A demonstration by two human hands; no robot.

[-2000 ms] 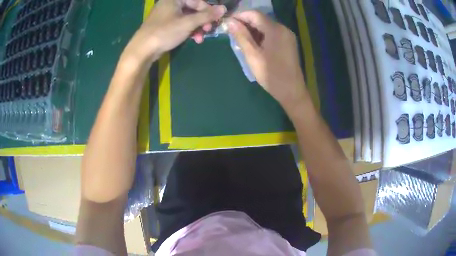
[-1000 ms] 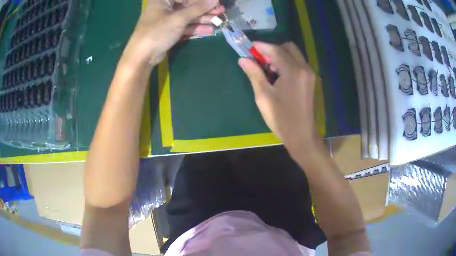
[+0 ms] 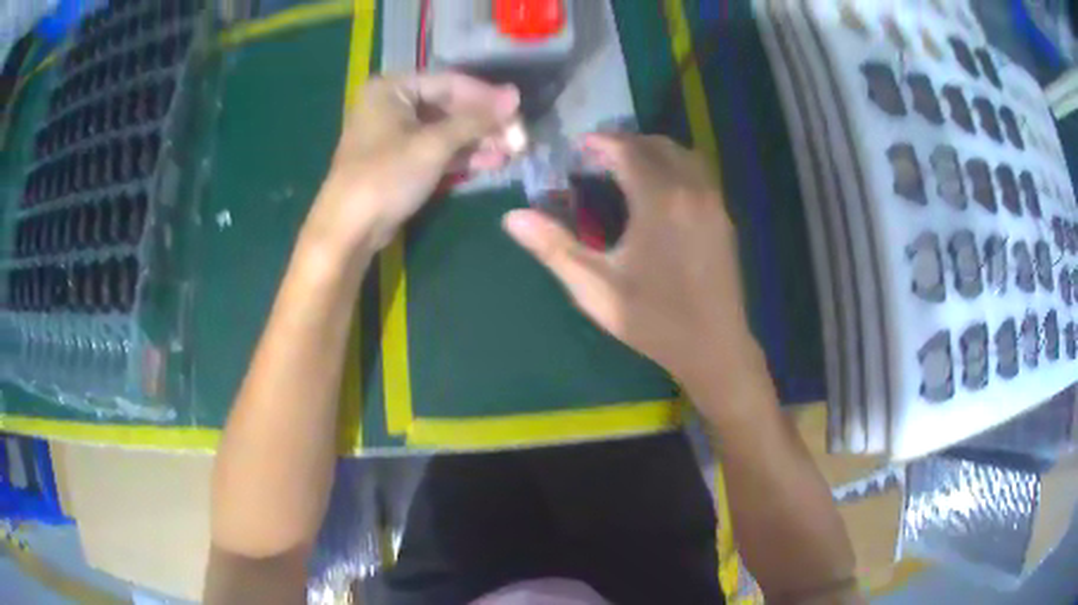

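Observation:
My left hand (image 3: pixel 408 154) is at the upper centre, in front of the fixture, with a small pale piece (image 3: pixel 515 136) pinched at its fingertips. My right hand (image 3: pixel 662 242) is just right of it, thumb and forefinger spread around the small pliers (image 3: pixel 550 180). The pliers are blurred; their jaws point at the left fingertips, and a red grip shows inside the hand. Whether the jaws touch the pale piece is not clear. The grey metal fixture (image 3: pixel 479 45) with its bright red handle (image 3: pixel 528 17) stands behind the hands, cut by the top edge.
A clear blister tray (image 3: pixel 166 254) with rows of black parts lies at left. Stacked white foam trays (image 3: pixel 881 408) with dark modules are at right. Yellow tape (image 3: pixel 544 425) marks the green mat (image 3: pixel 508 313). Cardboard (image 3: pixel 136 502) and silvery packaging (image 3: pixel 969 508) are below the bench edge.
The view has shifted, so the grey fixture and red handle now show. My right thumb and forefinger have spread wider around the pliers. My left hand still pinches the pale piece.

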